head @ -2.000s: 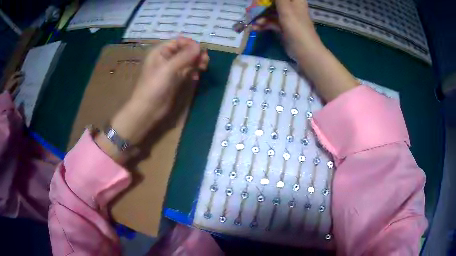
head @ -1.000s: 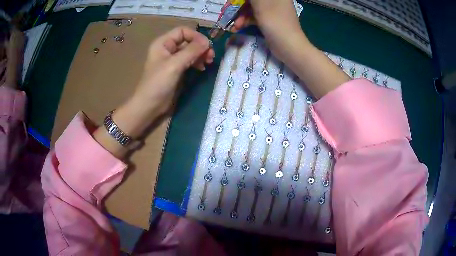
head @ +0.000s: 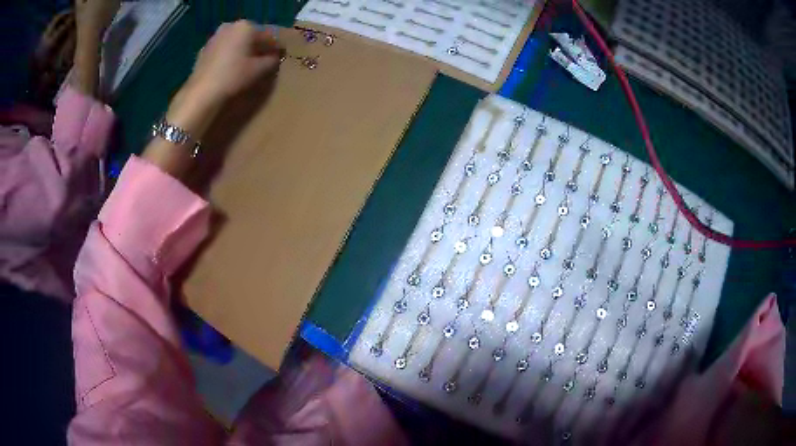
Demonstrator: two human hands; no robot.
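Note:
My left hand (head: 229,63) is at the upper left over the brown cardboard (head: 288,183), fingers curled and blurred, beside a few small loose parts (head: 311,63). Whether the fingertips hold a part cannot be seen. The white foam tray (head: 550,261) lies tilted on the green mat, filled with rows of parts with two round silvery ends joined by thin strips. One cutout at its upper left corner shows tan. My right hand is out of the picture; only a pink sleeve (head: 761,353) shows at the lower right.
A red cable (head: 641,122) curves over the tray's upper right. A crumpled white tag (head: 578,61) lies on the mat. Another foam tray (head: 419,26) is at the top, and a darker tray (head: 707,70) at the upper right. A neighbour's pink sleeve (head: 83,118) is at the left.
My left hand has moved away from the tray to the loose parts on the cardboard. My right hand and its yellow-handled tool have left the picture. The view has shifted; the red cable and tag now show.

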